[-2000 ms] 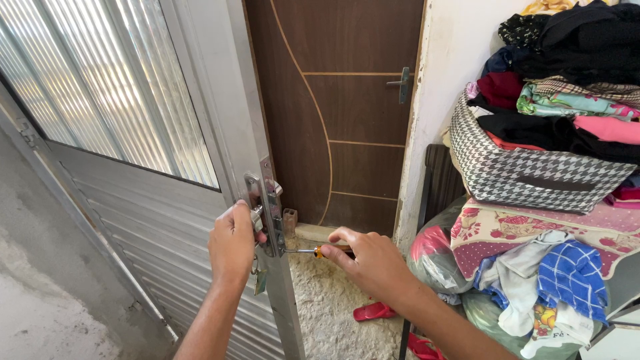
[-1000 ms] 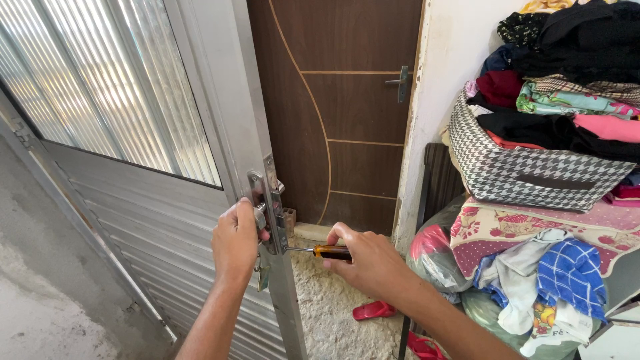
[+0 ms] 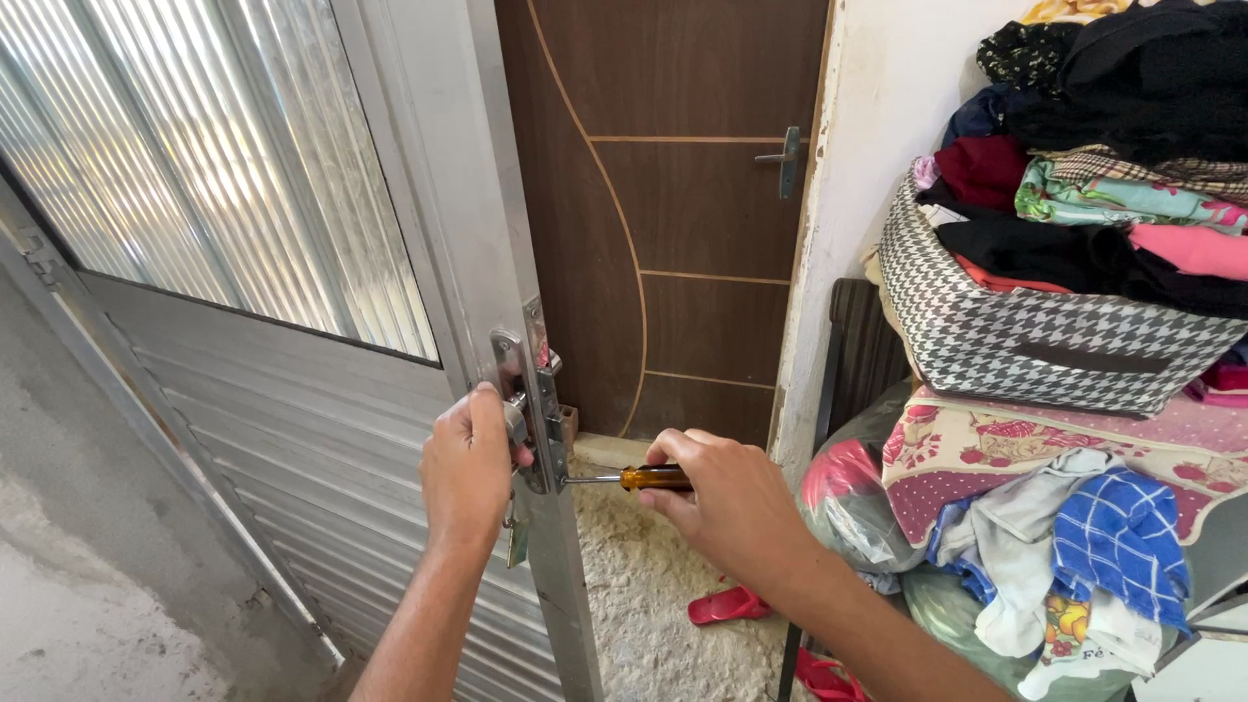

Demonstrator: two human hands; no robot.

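A grey metal door [image 3: 487, 195] with ribbed glass stands ajar, a mortise lock [image 3: 551, 419] set in its edge. My left hand [image 3: 473, 463] grips the lever handle [image 3: 514, 417] on the door's inner face. Below it hang keys [image 3: 517, 541]. In my right hand [image 3: 726, 497] is a screwdriver [image 3: 648, 477] with an amber handle, held level. Its tip meets the lower end of the lock's faceplate, where a screw seems to sit; the screw itself is too small to make out.
Behind is a brown wooden door [image 3: 707, 205]. At the right, a houndstooth fabric box [image 3: 1033, 341] of clothes rests on a flowered cloth [image 3: 936, 458], with stuffed plastic bags below. Red sandals [image 3: 726, 605] lie on the rough floor. A plastered wall [image 3: 88, 546] stands left.
My right hand's fingers have shifted on the screwdriver's handle, while its tip stays at the lower part of the lock. My left hand remains at the lever handle.
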